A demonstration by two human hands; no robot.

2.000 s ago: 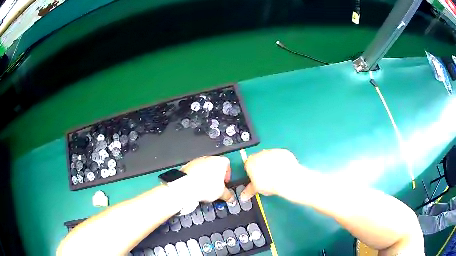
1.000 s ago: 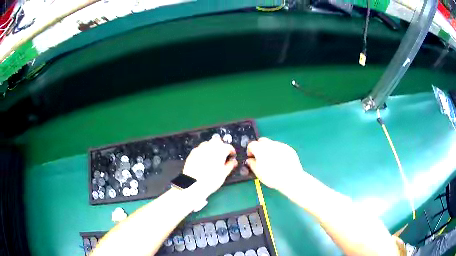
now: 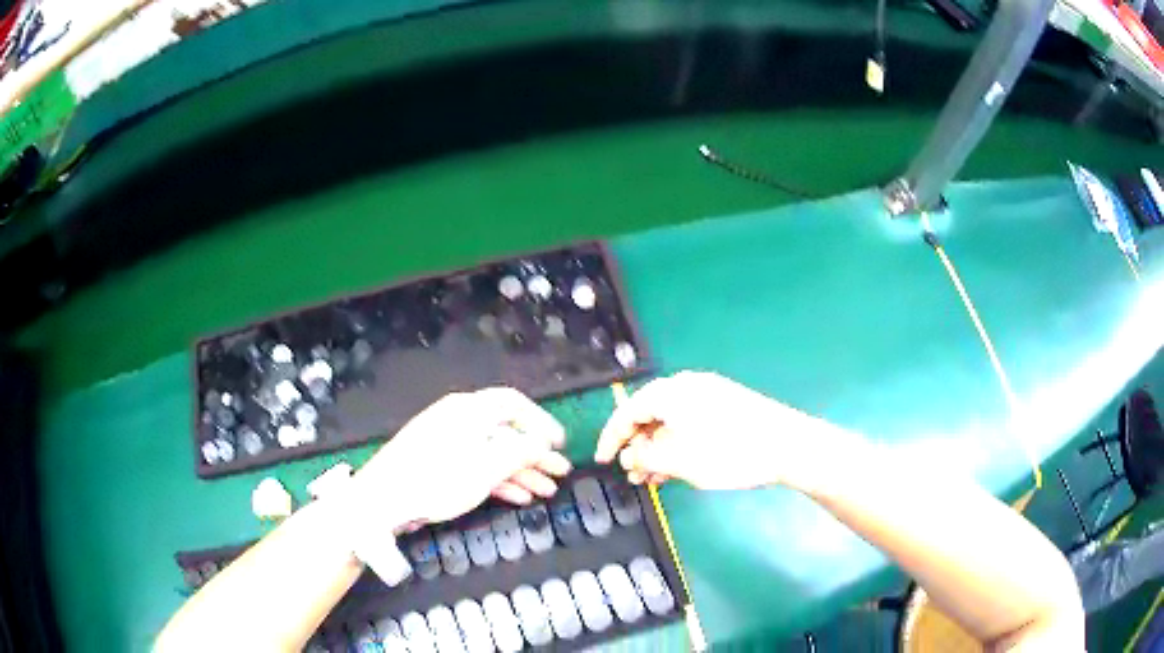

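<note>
The slotted parts tray lies nearest my body, with grey rounded-end pieces side by side in two rows. My left hand is over the tray's upper row, fingers bent to the right; whether it holds anything cannot be told. My right hand is just above the tray's upper right corner, thumb and fingertips close together; a small disc between them cannot be made out. The loose-parts tray lies farther off, with whitish and dark discs scattered in it. My left forearm hides part of the slotted tray.
A pale lump lies left of my left forearm. Yellow tape runs along the slotted tray's right edge. A metal post stands at the back right, with a cable left of it. A stool is at the far right.
Both hands have moved back from the loose-parts tray to the upper edge of the slotted tray. The view has shifted, and more of the slotted tray's lower row shows.
</note>
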